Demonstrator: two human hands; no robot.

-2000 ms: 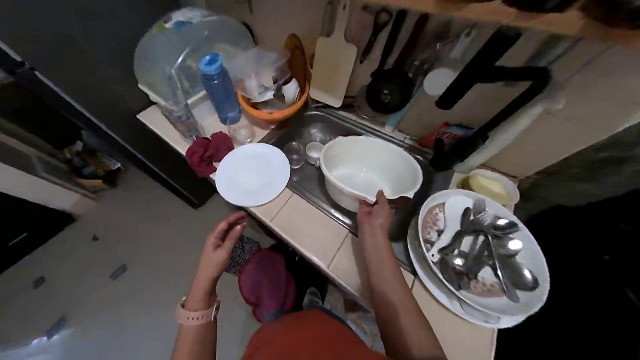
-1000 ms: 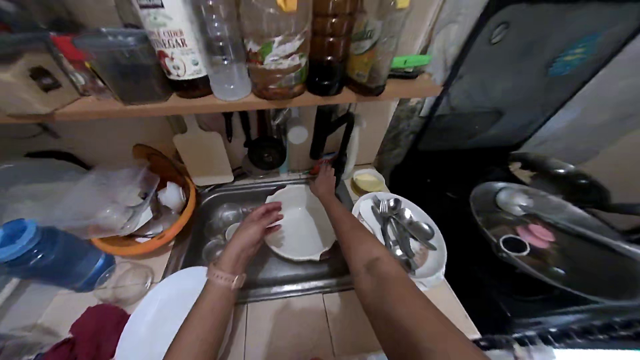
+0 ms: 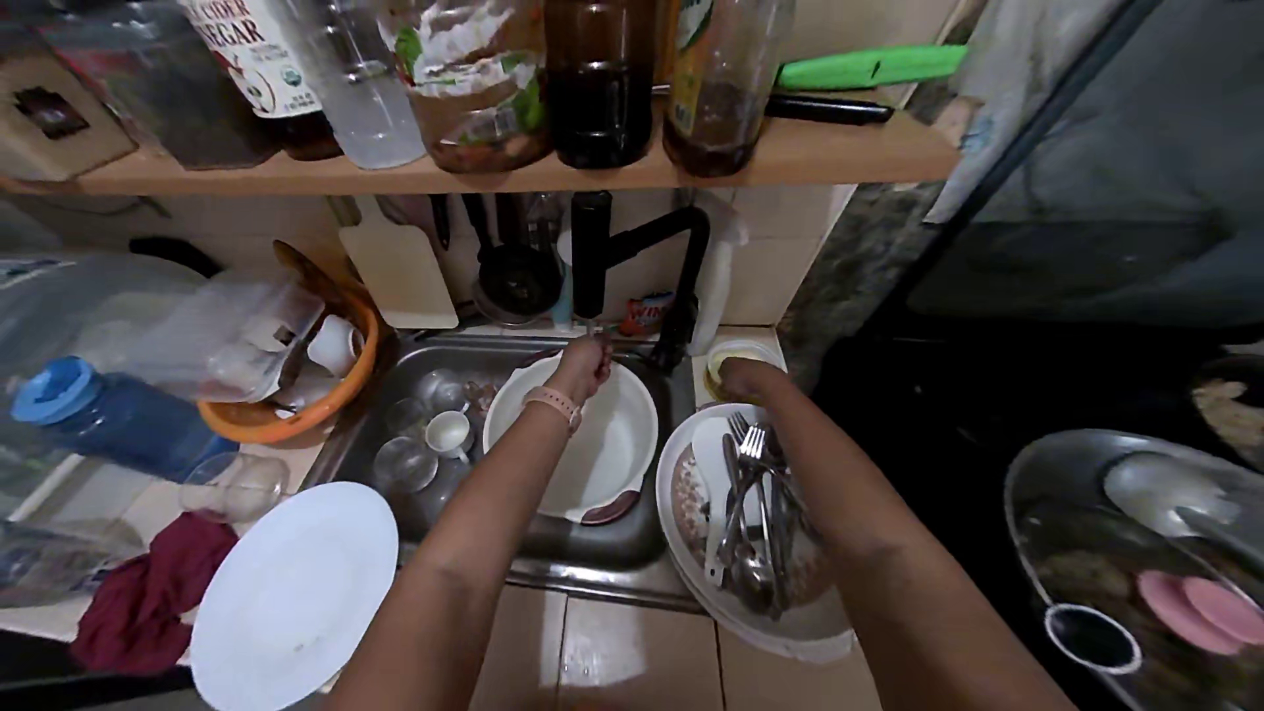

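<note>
Over the white basin (image 3: 602,444) in the steel sink (image 3: 632,553), my left hand (image 3: 590,360) is closed under the spout of the black faucet (image 3: 642,247); whether it holds anything cannot be told. My right hand (image 3: 748,379) reaches into a small round tub (image 3: 736,351) with something yellow in it, at the sink's back right corner; its fingertips are hidden. A stack of plates (image 3: 681,553) bearing spoons and forks (image 3: 752,494) lies beneath my right forearm. Left of the basin, a white cup (image 3: 449,433) and several clear glasses (image 3: 406,464) stand in the sink.
A white plate (image 3: 296,592), dark red cloth (image 3: 153,602), blue jug (image 3: 118,415) and orange basin (image 3: 267,425) of dishes are at left. A wooden shelf (image 3: 494,180) with bottles runs above the faucet. At right sits a large pan (image 3: 1027,523) with a ladle and pink-handled item.
My left hand has moved from the basin's left rim to below the faucet spout. My right hand has gone from near the faucet to the small tub. The view has turned and moved closer.
</note>
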